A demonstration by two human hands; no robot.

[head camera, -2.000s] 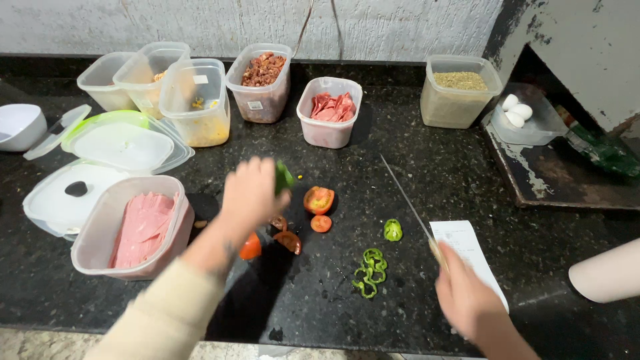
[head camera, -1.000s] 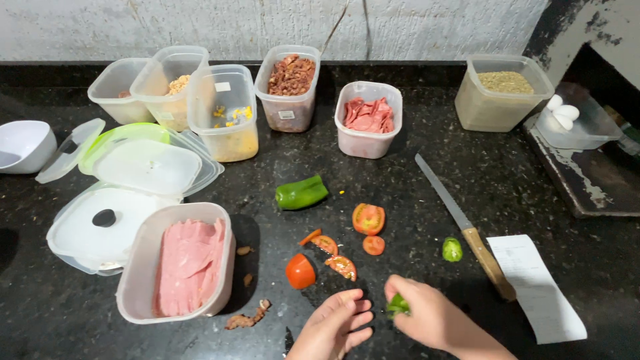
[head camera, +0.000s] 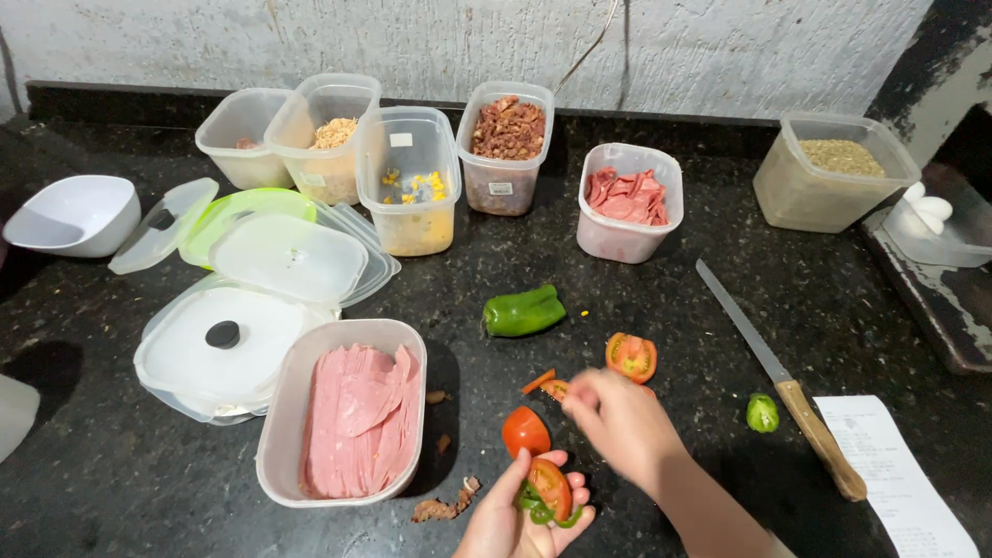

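My left hand, palm up at the bottom middle, holds a tomato slice on top of green pepper rings. A cut tomato piece lies just above its fingers. My right hand is over the tomato slices, fingertips bent together at them; whether it grips one is hidden. Behind it lies a tomato half. A green bell pepper rests farther back. To the right are a pepper end and a serrated knife with a wooden handle, its end over a printed paper.
A tub of sliced ham stands left of my hands, beside stacked lids. Along the back are tubs of corn, chopped meat, sliced meat and dried herbs. Eggs sit in a tray at right.
The pepper rings now lie in my left palm with a tomato slice on them. My right hand has moved up to the tomato slices. Two seconds ago it held the knife, now on the counter.
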